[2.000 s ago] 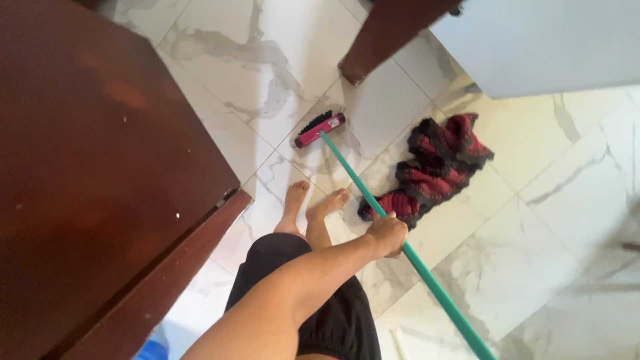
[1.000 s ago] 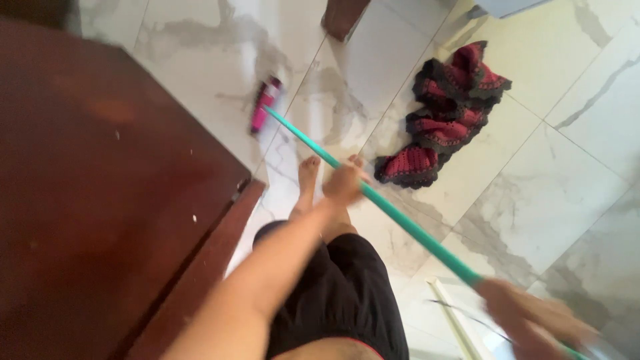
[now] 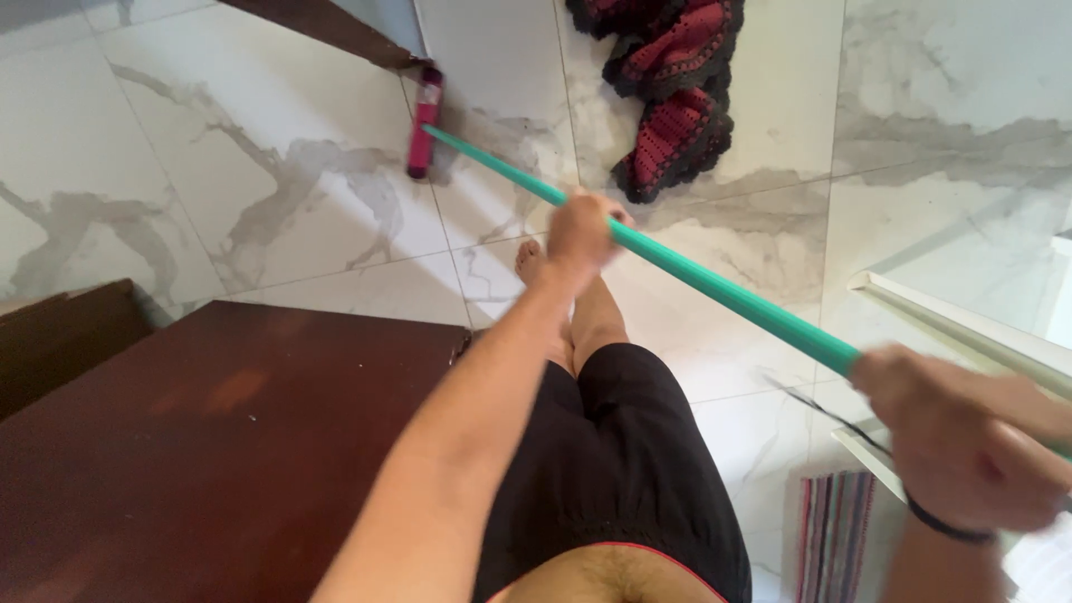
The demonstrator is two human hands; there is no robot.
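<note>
A broom with a pink head [image 3: 425,126] and a long green handle [image 3: 720,285] slants across the view, its head on the marble-look floor tiles at the upper left of centre. My left hand [image 3: 586,230] is closed around the handle partway along, above my bare feet. Nearer the handle's top end, at the right, my right hand [image 3: 955,435] grips it too, with a dark band on the wrist; this hand is blurred. A crumpled red and black crocheted textile [image 3: 674,138] lies on the floor at the top, right of the broom head and apart from it.
A dark red-brown wooden furniture top [image 3: 218,452] fills the lower left. A brown wooden leg [image 3: 335,33] stands by the broom head. At the right are a pale frame edge [image 3: 963,335] and a thin dark cord [image 3: 825,410]. A striped mat [image 3: 836,536] lies at the lower right.
Two seconds ago only my left hand showed on the handle; my right hand has since come into view on it. The broom head has moved to beside the wooden leg. The view has shifted.
</note>
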